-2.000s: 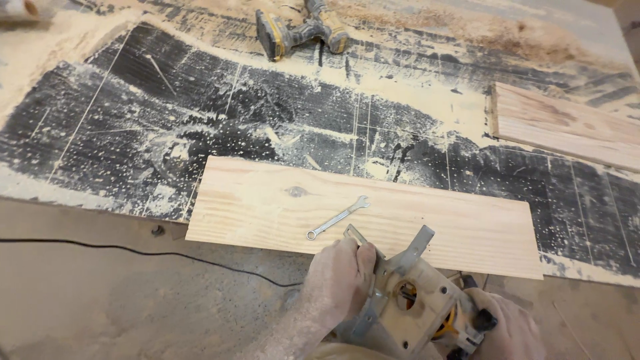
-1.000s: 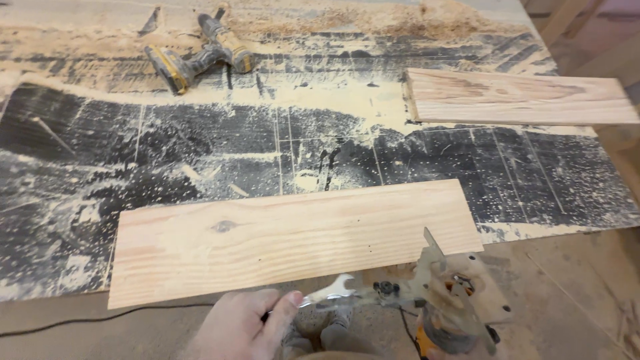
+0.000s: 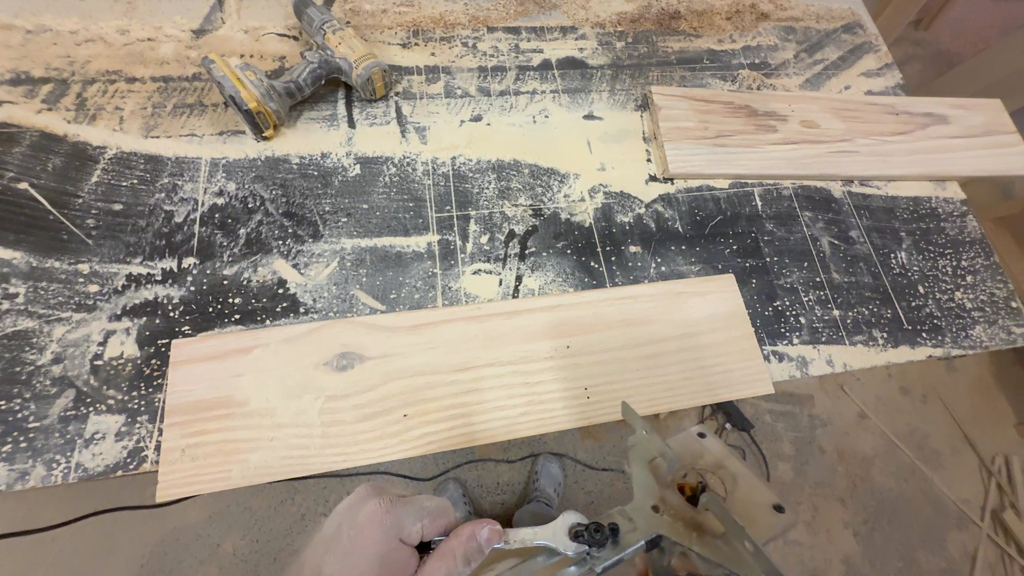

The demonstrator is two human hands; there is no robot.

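My left hand [image 3: 400, 532] grips a metal combination wrench [image 3: 540, 534] at the bottom of the view. The wrench's open end sits around or against a dark nut [image 3: 594, 534] on a power tool with a flat base plate [image 3: 736, 472], probably a trim router. A metal guide bracket [image 3: 646, 468] is fixed to the tool, its pointed end close to the near edge of a pine board [image 3: 456, 380]. That board lies on the dusty table, overhanging its front edge. My right hand does not show; the lower frame edge cuts off the tool.
A yellow and black cordless drill [image 3: 300, 72] lies at the back left of the sawdust-covered table [image 3: 352, 208]. Another pine board [image 3: 832, 136] lies at the back right. A black cord [image 3: 448, 472] runs across the floor, where shoes stand. Thin wood strips [image 3: 992, 512] lie at lower right.
The wrench, which lay on the near board two seconds ago, is now in my left hand and at the nut. The tool has turned, and its bracket no longer overlaps the board as much. The view has shifted.
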